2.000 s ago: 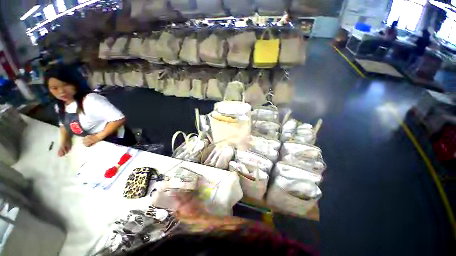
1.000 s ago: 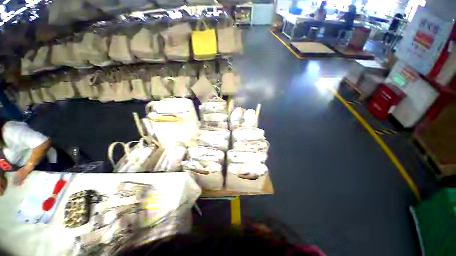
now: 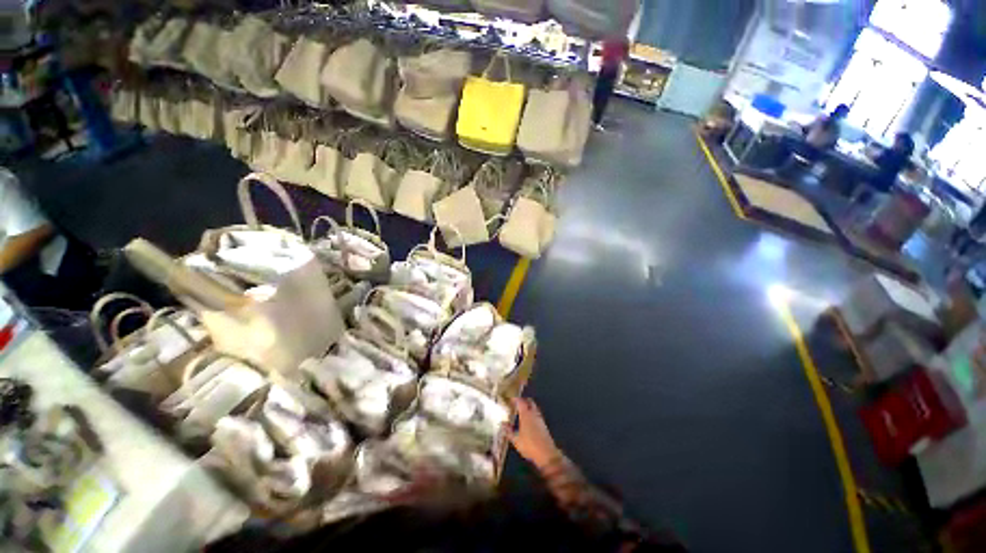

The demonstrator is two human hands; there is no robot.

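Note:
Several taupe tote bags (image 3: 357, 373) stand upright close together, with white crumpled filling in their open mouths and loop handles up. One larger taupe bag (image 3: 283, 324) leans tilted on top of the others at the left. My right hand (image 3: 530, 434) is at the right side of the front bags, its fingers against the outer edge. Whether it grips a bag or only touches it cannot be told. My left hand is not in view. A dark blurred shape covers the bottom edge.
A white-covered table (image 3: 162, 491) with dark blurred items and a yellow patch is at the lower left. A person's sleeve (image 3: 20, 211) shows at the left edge. Hanging bags, one yellow (image 3: 490, 113), are behind. Yellow floor lines, boxes and a red bin (image 3: 911, 416) are at the right.
The view has moved closer to the bags, and the table has shifted to the lower left. My right hand has come into view beside the bags. The larger bag now looks more tilted.

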